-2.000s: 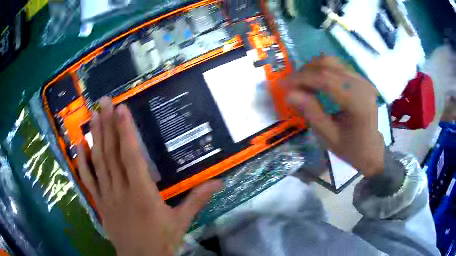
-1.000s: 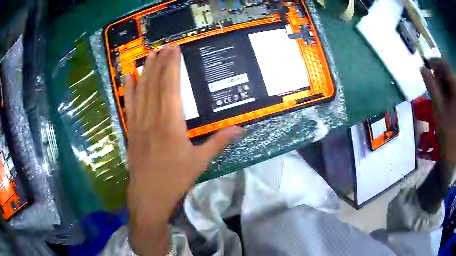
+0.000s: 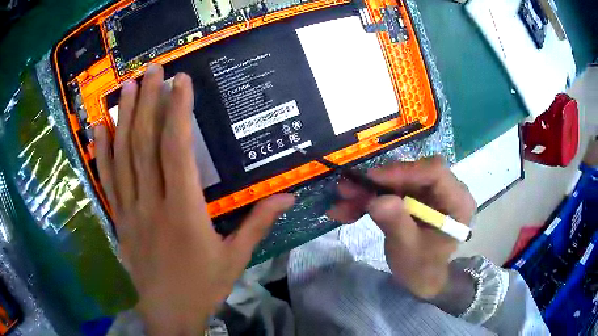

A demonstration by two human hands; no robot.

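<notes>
The orange tablet housing (image 3: 414, 85) lies in front of me with the black battery pack (image 3: 275, 65) in its lower part. The battery label (image 3: 262, 125) with white print and barcode is at the pack's middle. My left hand (image 3: 164, 197) lies flat, fingers spread, over the left white panel and the housing's left part. My right hand (image 3: 413, 223) holds a slim dark tool with a yellow band (image 3: 426, 212) and pale end like a pen. Its tip is at the battery's lower edge, near the label; whether it touches is unclear.
Bubble wrap (image 3: 429, 146) lies under the housing. Shiny film with yellow-green strips (image 3: 49, 177) is on the left. A white sheet or tray (image 3: 524, 72) with a dark piece is at the upper right. A red container (image 3: 556, 131) and blue bins (image 3: 557, 243) are at the right.
My right hand has come from the far right to the battery's lower edge, now clearly holding the tool. The housing appears larger and further left. My left hand still lies on its left part.
</notes>
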